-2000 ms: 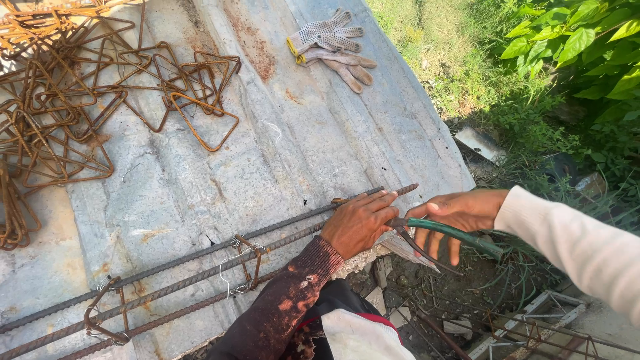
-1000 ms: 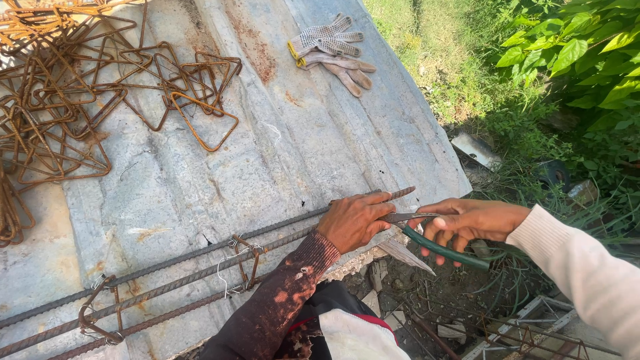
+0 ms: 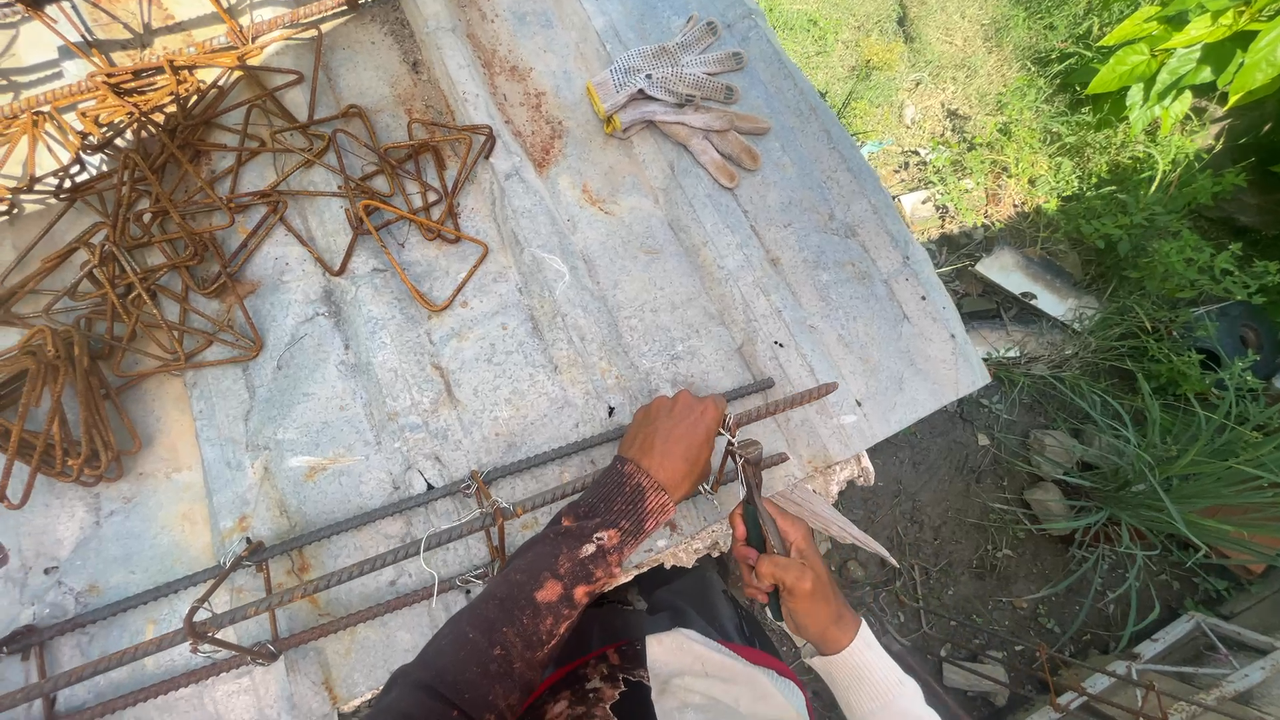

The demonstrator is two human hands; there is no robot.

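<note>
Three ribbed steel rebars [image 3: 330, 578] lie side by side on a grey metal sheet, joined by rusty bent-wire stirrups [image 3: 490, 520] tied with thin wire. My left hand [image 3: 672, 440] is closed around the upper bars near their right ends, beside the last stirrup [image 3: 727, 455]. Green-handled pincers [image 3: 752, 500] are in my right hand [image 3: 795, 575], their jaws against the wire at that stirrup. Whether the jaws are closed on the wire cannot be told. A loose end of tie wire [image 3: 425, 560] hangs by the middle stirrup.
A heap of rusty stirrups [image 3: 180, 210] lies at the upper left of the sheet [image 3: 600, 300]. Dotted work gloves [image 3: 680, 100] rest near its top. Beyond the sheet's right edge are soil, stones, grass and a pale metal frame [image 3: 1180, 650] at the lower right.
My right hand has moved left and down with the pincers, whose handles now point down and whose jaws are at the end stirrup. My left hand has shifted left from the bar tips.
</note>
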